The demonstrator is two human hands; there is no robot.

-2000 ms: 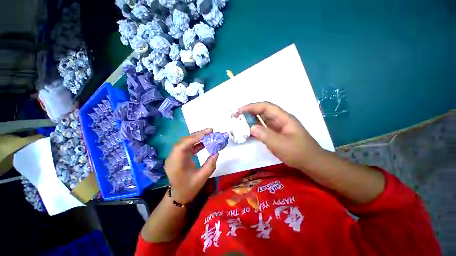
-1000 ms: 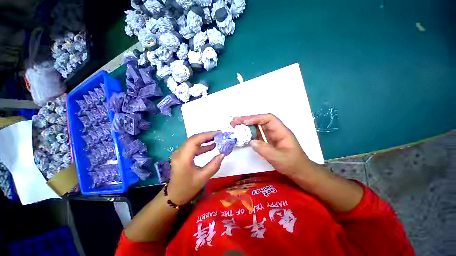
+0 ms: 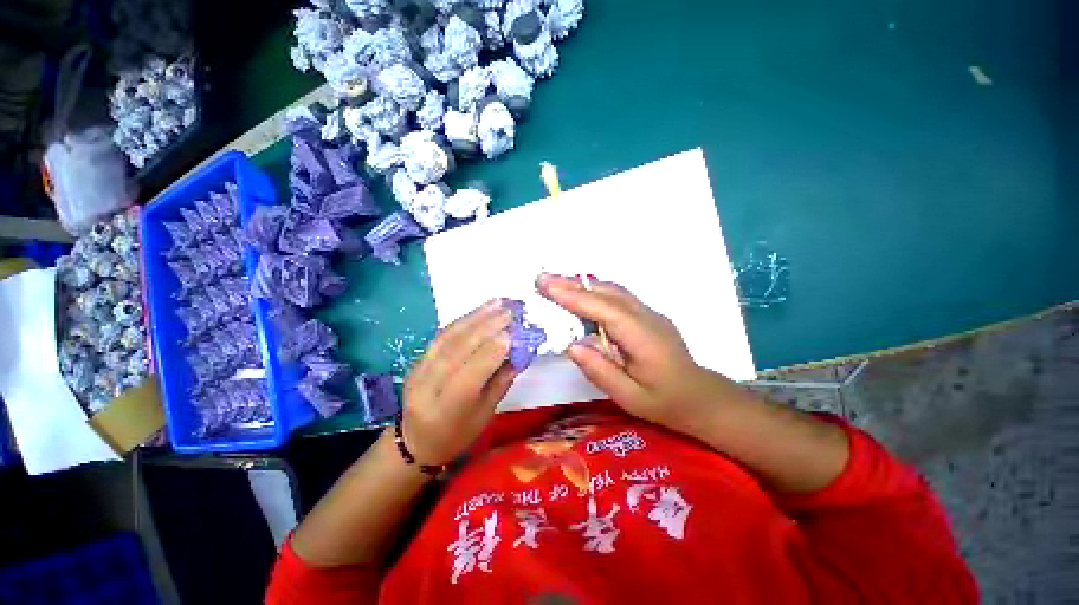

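Note:
My left hand (image 3: 452,376), with a dark bracelet, holds a purple piece (image 3: 523,337) over the white board (image 3: 627,225). Its fingers are now laid over most of the piece. My right hand (image 3: 639,352) holds a white-and-grey piece (image 3: 556,324) between thumb and fingers, its grey end mostly hidden. A thin yellowish stick (image 3: 606,343) also shows in my right hand. The white side touches or almost touches the purple piece; whether they are joined I cannot tell.
A blue tray (image 3: 280,402) with rows of purple pieces stands at the left. Loose purple pieces (image 3: 296,278) lie beside it, and a white-and-grey pile (image 3: 402,89) lies above. Boxes of similar parts (image 3: 104,310) stand at the far left. A small yellow object (image 3: 550,179) touches the board's upper edge.
The two pieces came together from slightly apart. My left fingers have closed further over the purple piece. The view has shifted, so tray and board sit differently in the picture.

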